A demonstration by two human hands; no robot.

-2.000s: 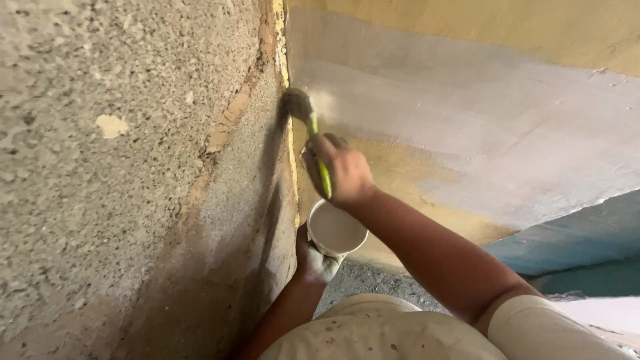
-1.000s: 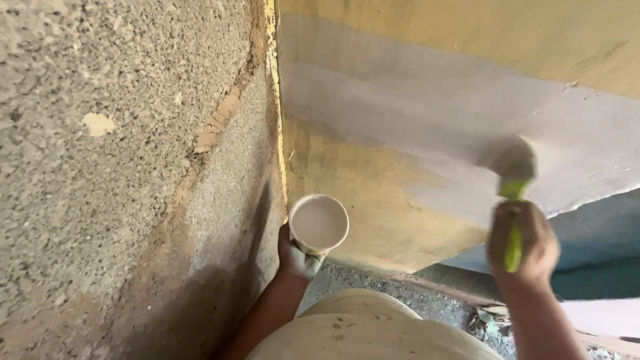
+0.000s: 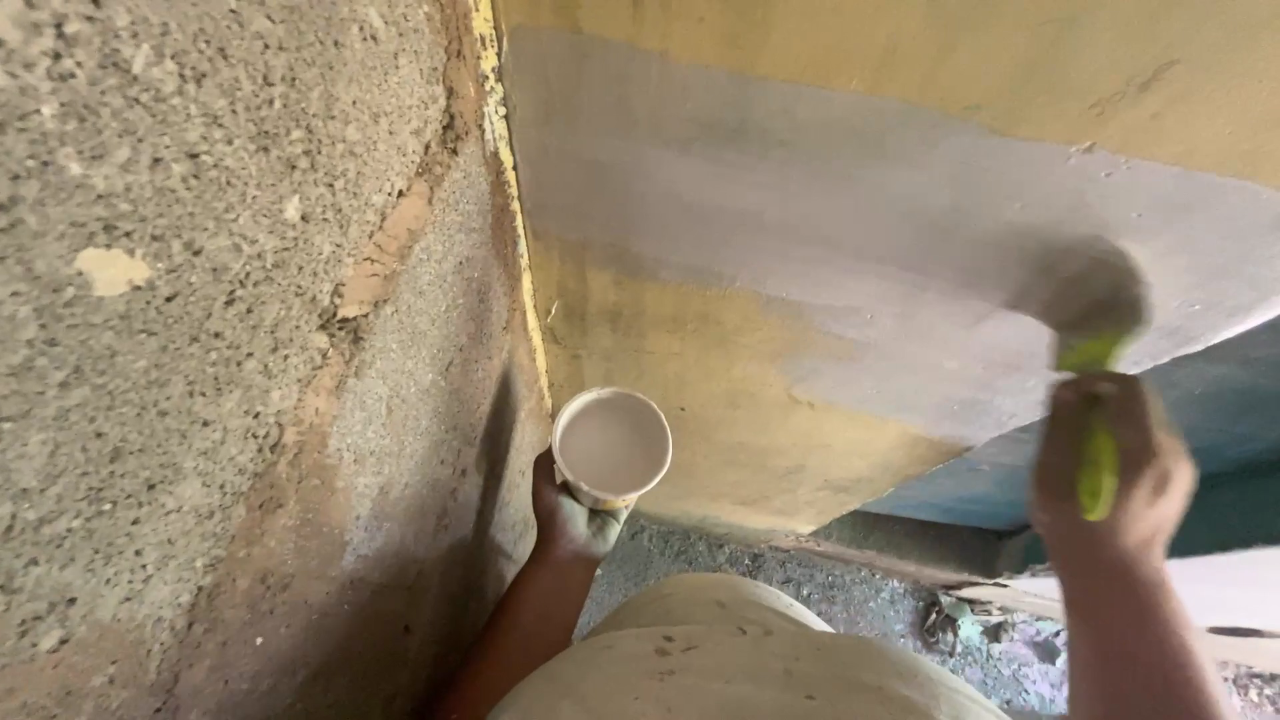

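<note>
My left hand point(image 3: 583, 520) holds a white tub of pale greyish-pink paint point(image 3: 612, 445) from below, close to the corner between two walls. A paintbrush with a lime-green handle point(image 3: 1097, 465) is gripped in my right hand point(image 3: 1120, 460), out to the right. Its bristles point(image 3: 1090, 285), blurred by motion, are over the pale paint band point(image 3: 800, 190) on the yellow wall point(image 3: 660, 350). Whether the bristles touch the wall cannot be told. Yellow shows above and below the band.
A rough, speckled wall point(image 3: 230, 250) rises on the left, edged by a flaking yellow strip point(image 3: 510, 170). At right is a blue-green painted surface point(image 3: 1220, 420). Debris with paint flakes point(image 3: 1000, 640) lies on the grey floor point(image 3: 690, 565) at the lower right.
My right hand has carried the brush from the wall corner across to the right side of the pale band. My left hand still holds the tub near the corner.
</note>
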